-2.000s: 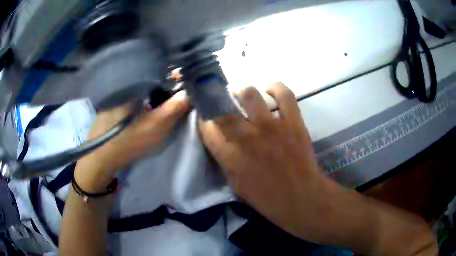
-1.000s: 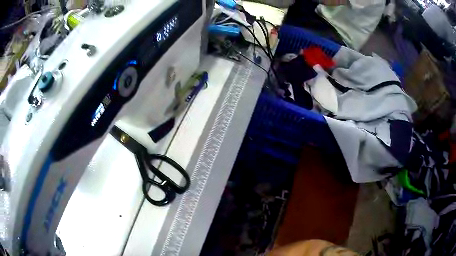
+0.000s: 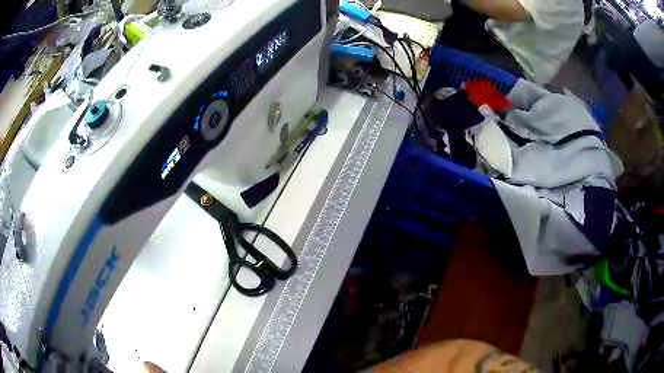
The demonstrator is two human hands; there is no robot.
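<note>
The white sewing machine (image 3: 145, 146) with blue "JACK" lettering fills the left. Its needle area is out of the picture. Black-handled scissors (image 3: 255, 255) lie on the white table beside it. A bare arm (image 3: 459, 359), which looks like my right one, is cut off by the bottom edge. A small fingertip (image 3: 153, 367) shows at the bottom left; I cannot tell which hand it belongs to. What my hands hold is hidden.
A blue bin (image 3: 437, 175) right of the table is heaped with grey-white and navy garments (image 3: 560, 153). The ruler strip (image 3: 331, 204) runs along the table edge. A small dark piece (image 3: 260, 191) and cables (image 3: 408, 62) lie behind the scissors. Another person's arm shows at the top.
The view has swung right from the needle area to the bin, then shifted slightly. Both hands have left the main view. Another person's arm now shows at the top.
</note>
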